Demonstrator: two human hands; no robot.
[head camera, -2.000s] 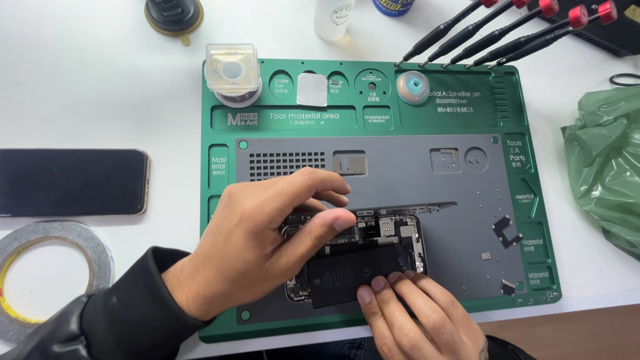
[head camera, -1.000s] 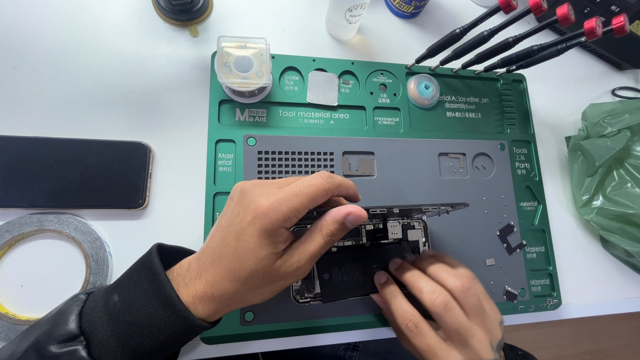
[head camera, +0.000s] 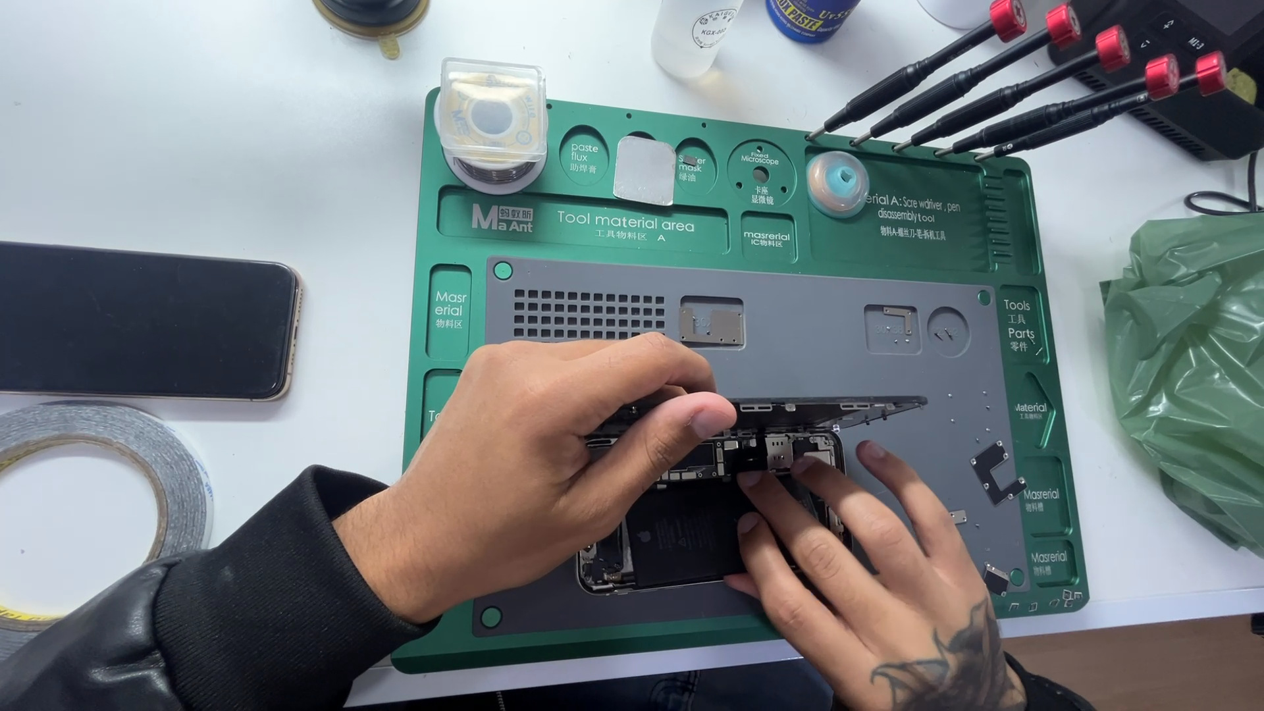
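An opened smartphone (head camera: 612, 578) lies on the grey plate of a green Ma Ant repair mat (head camera: 454, 632), its black battery (head camera: 681, 538) in the housing. My left hand (head camera: 553, 444) pinches the raised display assembly (head camera: 839, 410) between thumb and fingers, holding it tilted up along the far side. My right hand (head camera: 859, 573) rests over the phone's right part, with fingertips on the battery's edge and near the board and its metal shield (head camera: 779, 451). Whether the right fingers grip anything cannot be told. The hands hide the phone's left and lower right parts.
Small metal brackets (head camera: 713, 326), screws and a black bracket (head camera: 997, 473) lie on the mat. Screwdrivers (head camera: 928, 89) lean at its back right. A second phone (head camera: 143, 321) and a tape roll (head camera: 183, 484) lie left, a green plastic bag (head camera: 1185, 365) right, solder wire (head camera: 491, 168) at back left.
The battery, tilted in my right fingers two seconds ago, now lies flatter in the housing. My right fingers have spread and reach up toward the board. My left hand still holds the display up.
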